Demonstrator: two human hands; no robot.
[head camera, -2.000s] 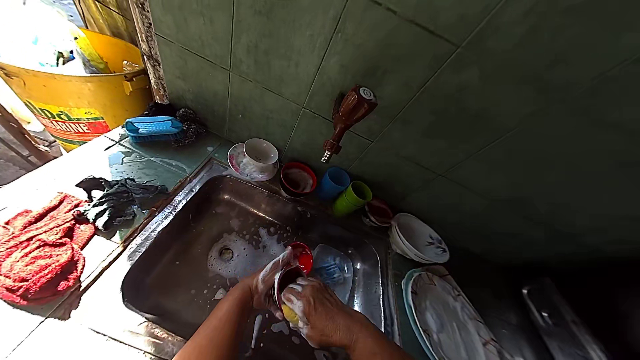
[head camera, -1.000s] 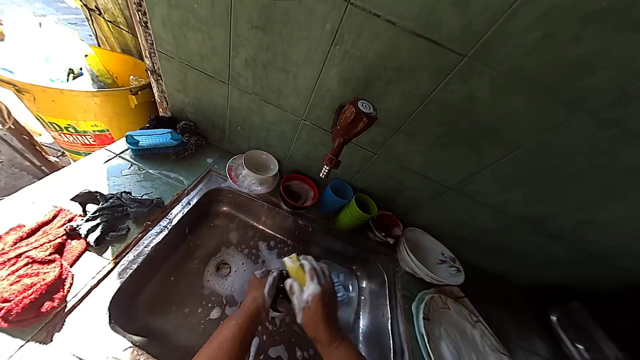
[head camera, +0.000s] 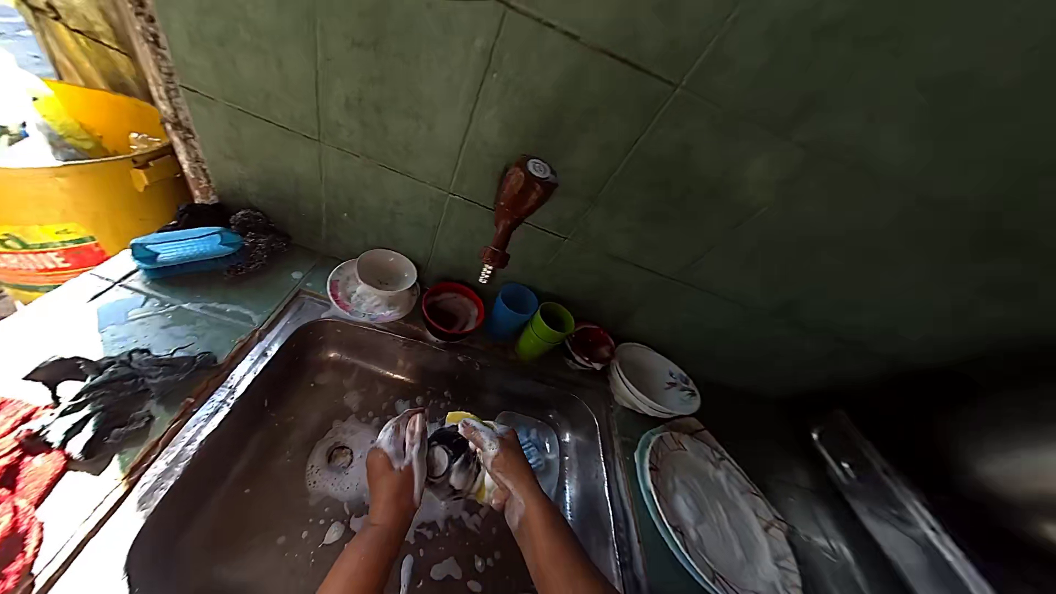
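Low over the stainless steel sink (head camera: 272, 429), a dark soapy bowl (head camera: 452, 462) sits between my hands. My left hand (head camera: 401, 458), covered in suds, holds its left side. At its right side my right hand (head camera: 499, 462) presses a yellow sponge (head camera: 459, 417), partly hidden by the fingers. Just beyond that hand, a clear plastic container (head camera: 540, 450) with something blue in it lies in the sink. Foam surrounds the drain (head camera: 339, 455) to the left.
Behind the sink stand a white cup (head camera: 386, 272) on a saucer, a red bowl (head camera: 453, 311), blue (head camera: 511, 310) and green (head camera: 544, 330) cups and white bowls (head camera: 656, 379). Plates (head camera: 718, 503) are stacked at right. A brown faucet (head camera: 518, 198) juts from the wall. Left lie a blue brush (head camera: 186, 247) and cloths.
The red cup seen between my hands two seconds ago is no longer visible there; a dark bowl is between them now. The sponge has moved from above my right hand down against the bowl.
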